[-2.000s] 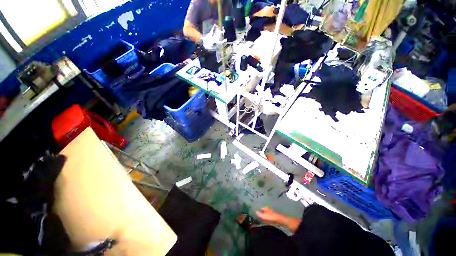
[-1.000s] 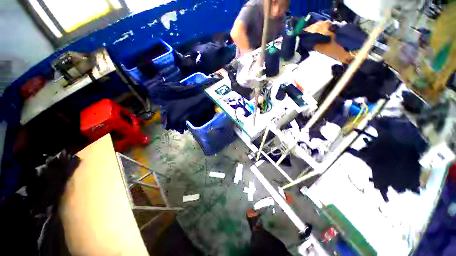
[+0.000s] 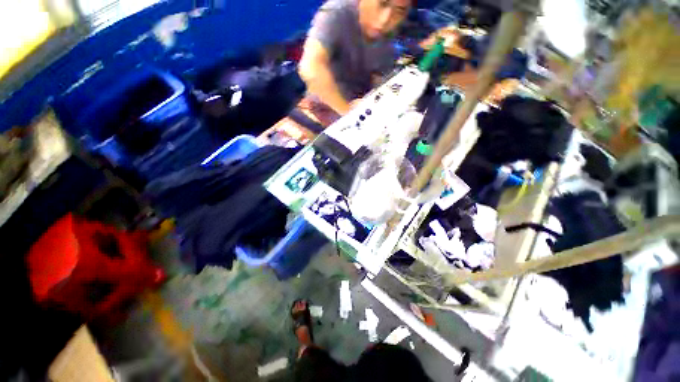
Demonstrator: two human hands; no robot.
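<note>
Neither of my hands is in view. My sandalled foot [image 3: 300,313] and dark-clothed legs show at the bottom edge. In front of me stands a white sewing table [image 3: 302,183] with a green edge, a machine and dark thread cones on it. Left of it, a blue plastic crate [image 3: 257,257] is draped with dark cloth [image 3: 224,201]. Another blue crate [image 3: 175,108] stands farther back by the wall. The picture is blurred.
A person [image 3: 320,63] sits behind the table. A red stool [image 3: 56,257] is at left, a tan board [image 3: 78,362] at lower left. Pale scraps [image 3: 345,300] lie on the floor. A slanting pole [image 3: 477,97] and a white table with black cloth [image 3: 589,254] are at right.
The hand at the bottom two seconds ago has left the picture. The view has moved closer to the sewing table and crates. The tan board has slid mostly out at lower left.
</note>
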